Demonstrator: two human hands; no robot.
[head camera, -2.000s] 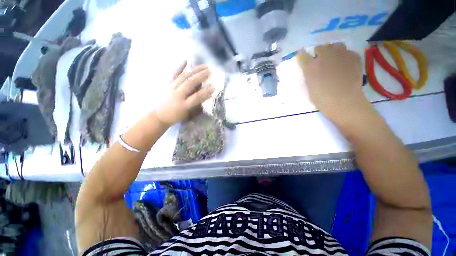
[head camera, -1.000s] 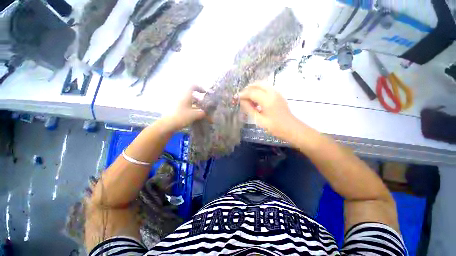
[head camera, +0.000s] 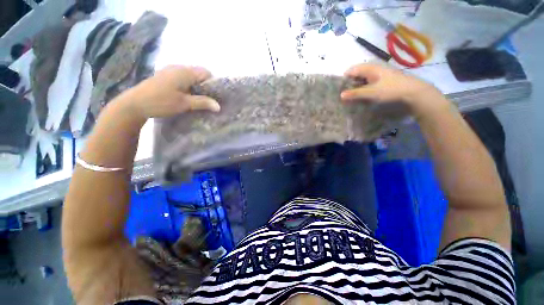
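Note:
A long speckled grey-brown fabric piece (head camera: 274, 107) is stretched sideways over the table's front edge. My left hand (head camera: 176, 92) grips its left end between thumb and fingers, and my right hand (head camera: 379, 86) grips its right end the same way. The lower left part of the cloth hangs down, blurred, with a paler band along it. The sewing machine's small metal parts (head camera: 328, 15) show at the top edge, beyond the cloth and apart from it. The rest of the machine head is mostly out of the picture.
Stacked grey and white cut pieces (head camera: 65, 71) lie at the left. Scissors with red and orange handles (head camera: 408, 46), a thin dark-handled tool (head camera: 373, 47) and a black pad (head camera: 486, 64) lie at the right. Blue crates (head camera: 405, 202) and heaped speckled cloth (head camera: 179, 256) are below the table.
The cloth, earlier lengthwise with both hands close together, is now spread sideways. My hands have moved far apart. The machine has shifted towards the top edge of the view.

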